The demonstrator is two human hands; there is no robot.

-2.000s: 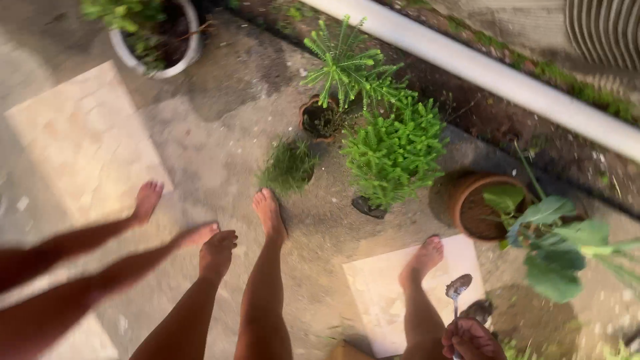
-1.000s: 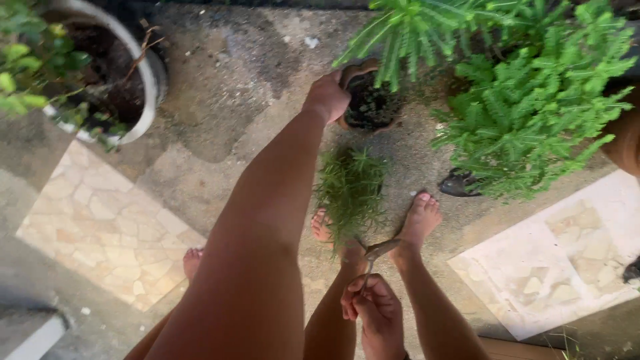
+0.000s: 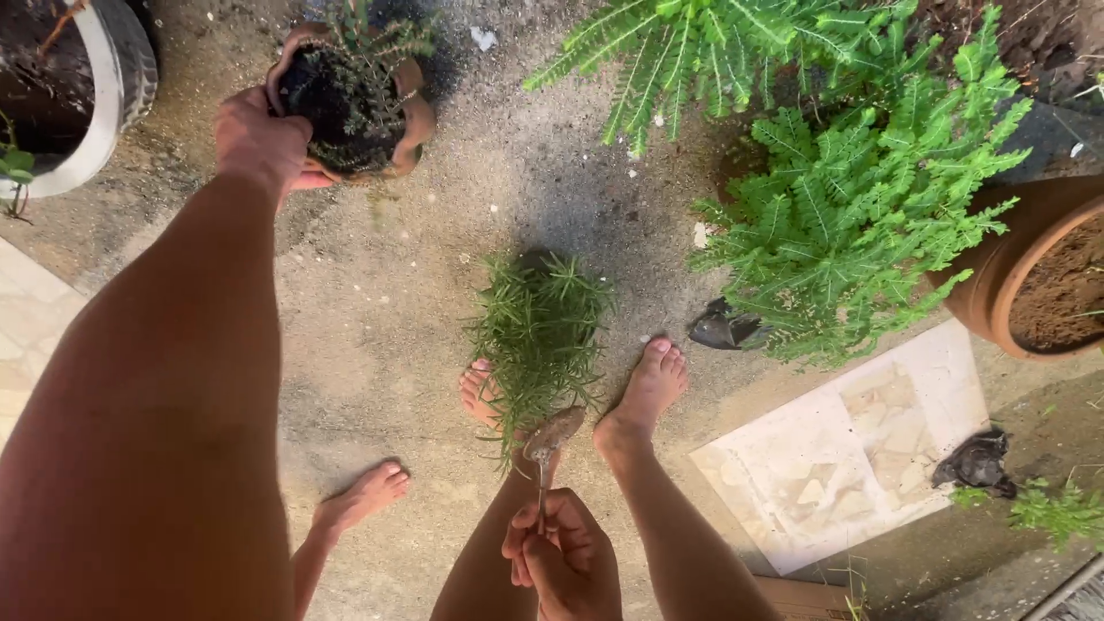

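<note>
At the upper left, my left hand (image 3: 259,142) grips the near-left rim of a scalloped terracotta pot (image 3: 414,121), which holds dark soil and a small leafy plant. My right hand (image 3: 565,552), low in the middle, pinches the handle of a metal spoon (image 3: 555,431); its bowl is coated with soil. Just above the spoon a bushy, needle-leaved green plant (image 3: 543,328) stands between two bare feet, and its leaves hide its base.
A white-rimmed pot (image 3: 108,95) is at the upper left. Feathery green plants (image 3: 828,224) and a terracotta pot of brown soil (image 3: 1000,293) stand on the right, above a patterned tile (image 3: 845,448). Another person's bare foot (image 3: 366,496) is at lower left.
My left hand and the scalloped pot have moved left, away from the feathery plants and the needle-leaved plant. The spoon remains in my right hand.
</note>
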